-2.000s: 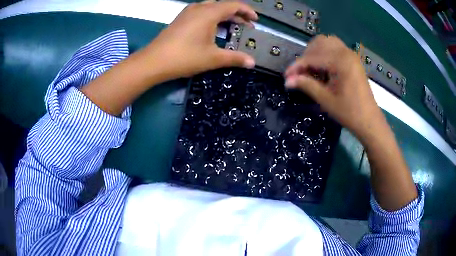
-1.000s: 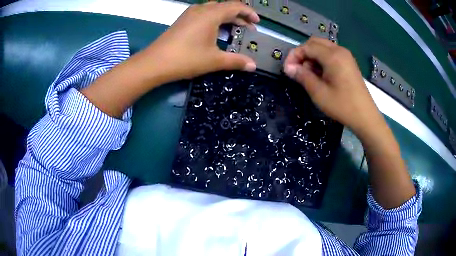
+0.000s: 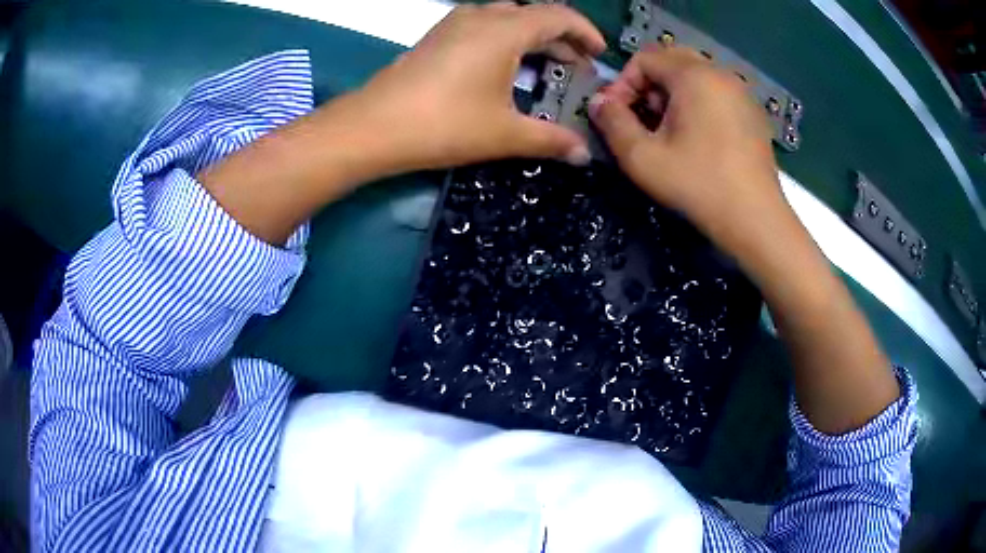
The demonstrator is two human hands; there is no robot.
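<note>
A grey fixture plate (image 3: 568, 100) lies beyond the tray, mostly hidden by both hands; its left end shows small holes. My left hand (image 3: 454, 92) spans that end, thumb at the near edge and fingers at the far edge, holding it. My right hand (image 3: 703, 140) is over the plate with thumb and fingertips pinched together at a round position near the left end. Whether a small part is between them is hidden. The square black tray (image 3: 578, 313) holds heaped small black rings, seen mostly as white curved glints.
Another grey fixture (image 3: 784, 124) lies just beyond, partly behind my right hand. More fixtures (image 3: 889, 225) are spaced to the right past the white strip (image 3: 865, 259). The green worktop (image 3: 346, 292) surrounds the tray. My striped sleeves and a white garment are at the near side.
My right hand has moved left along the plate towards my left hand. The fixtures beyond have shifted right. The view has shifted slightly, with the tray now further right in it.
</note>
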